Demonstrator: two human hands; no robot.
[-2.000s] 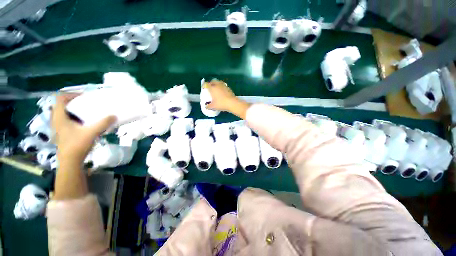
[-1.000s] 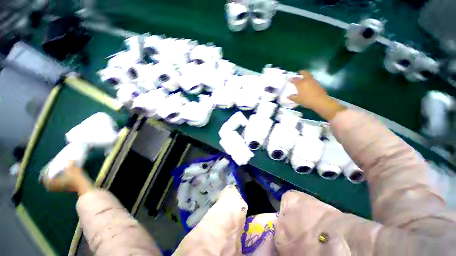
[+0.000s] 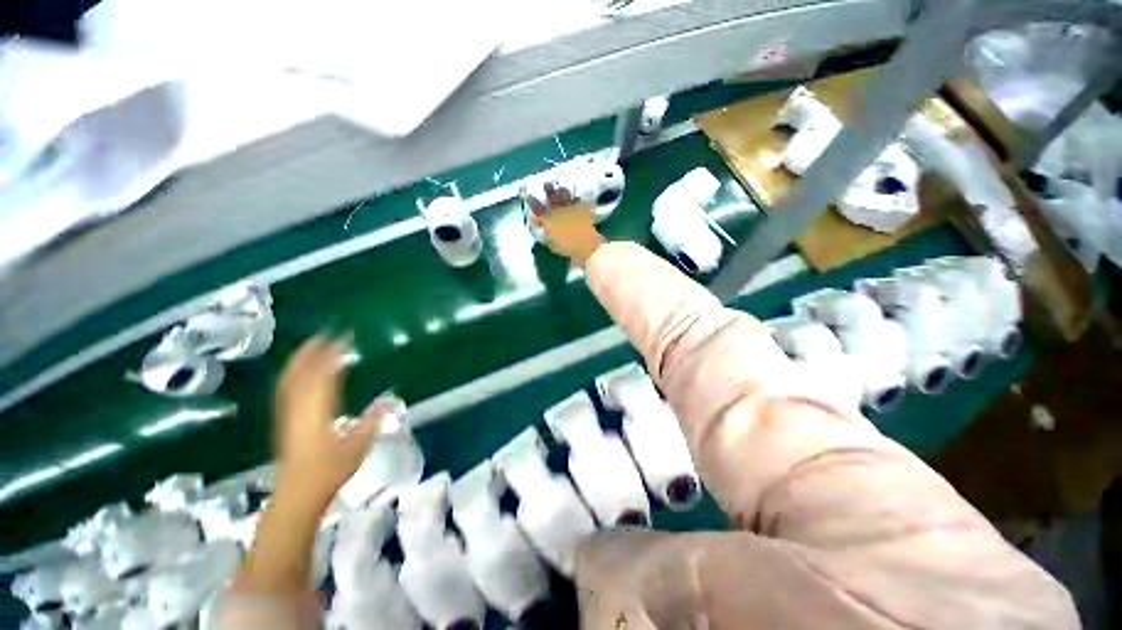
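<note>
My right hand (image 3: 566,224) reaches over the conveyor belt (image 3: 406,326), its fingers closed on a white security camera (image 3: 533,209) by the belt's far rail. The hand hides part of it. A second camera (image 3: 602,185) is just right of it. My left hand (image 3: 318,425) is blurred, raised near the belt's near rail, with thumb and fingers apart and nothing seen in it. Behind its thumb is a camera (image 3: 388,462) on the bench. White cameras (image 3: 537,498) stand in a slanted row, lens ends towards me, and more lie heaped at lower left (image 3: 135,548).
The belt carries a camera with antennas (image 3: 453,231), a cluster at left (image 3: 215,338) and one lying at right (image 3: 687,222). A grey post (image 3: 800,197) crosses at right, before brown cardboard (image 3: 744,142) holding cameras. A grey shelf (image 3: 541,99) spans the top.
The view has swung right, away from the trolley. My left hand has let go of the camera it held over the trolley and come to the bench. My right hand has moved across the belt onto a camera.
</note>
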